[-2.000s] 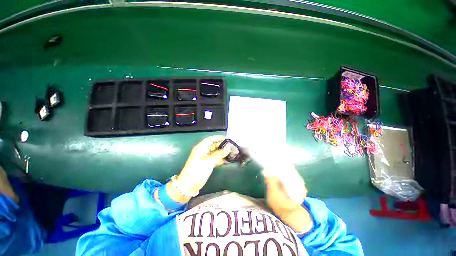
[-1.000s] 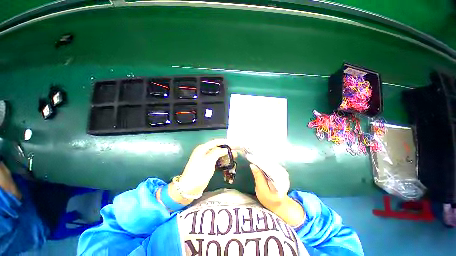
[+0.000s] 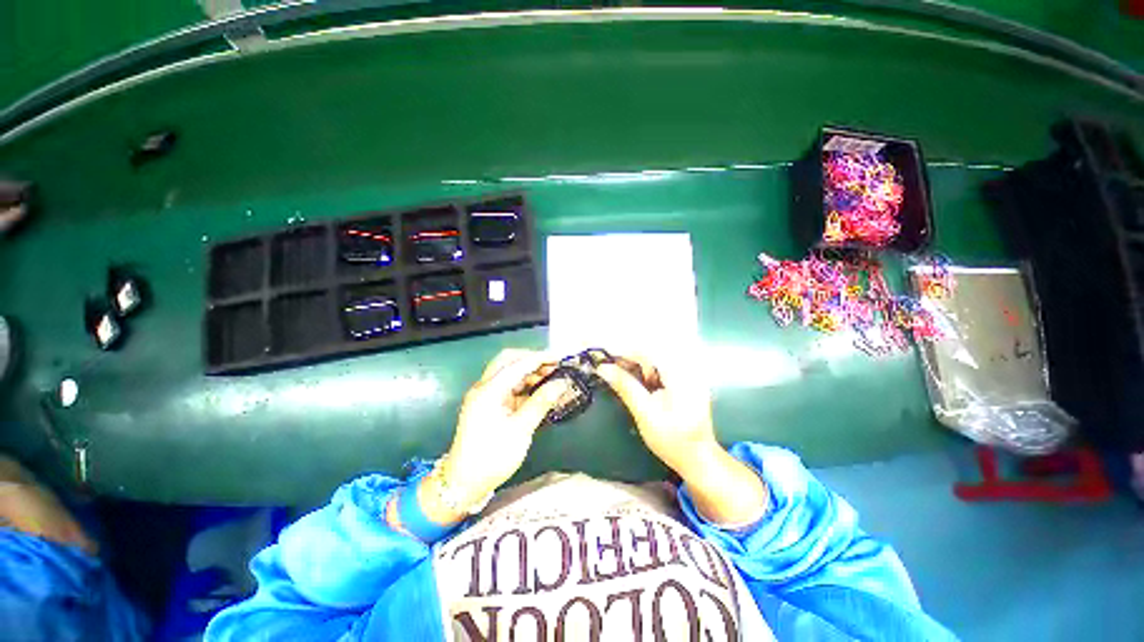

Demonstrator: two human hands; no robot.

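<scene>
A small black device housing [image 3: 572, 391] with a pale, brownish inside is held low in front of my chest, at the near edge of the white pad [image 3: 621, 286]. My left hand [image 3: 499, 420] grips its left side with thumb and fingers. My right hand [image 3: 667, 408] has its thumb and fingertips at the housing's upper right side. A dark bit shows at the right fingertips; I cannot tell whether it belongs to the housing. The fingers hide part of the housing. No tweezers can be made out.
A black pocket tray [image 3: 279, 349] holds several housings and a small white square [image 3: 496, 290]. At right are a wire bin [image 3: 913, 188], a heap of coloured wires [image 3: 834, 299], a clear bag [image 3: 989, 339] and black trays [image 3: 1089, 251]. Small dark units [image 3: 113, 309] lie left. A neighbour's sleeve [image 3: 57, 577] shows lower left.
My right hand has moved in to the housing, and the hanging part no longer shows below it. The pale stick at my right fingers is no longer visible. The view has shifted and turned slightly.
</scene>
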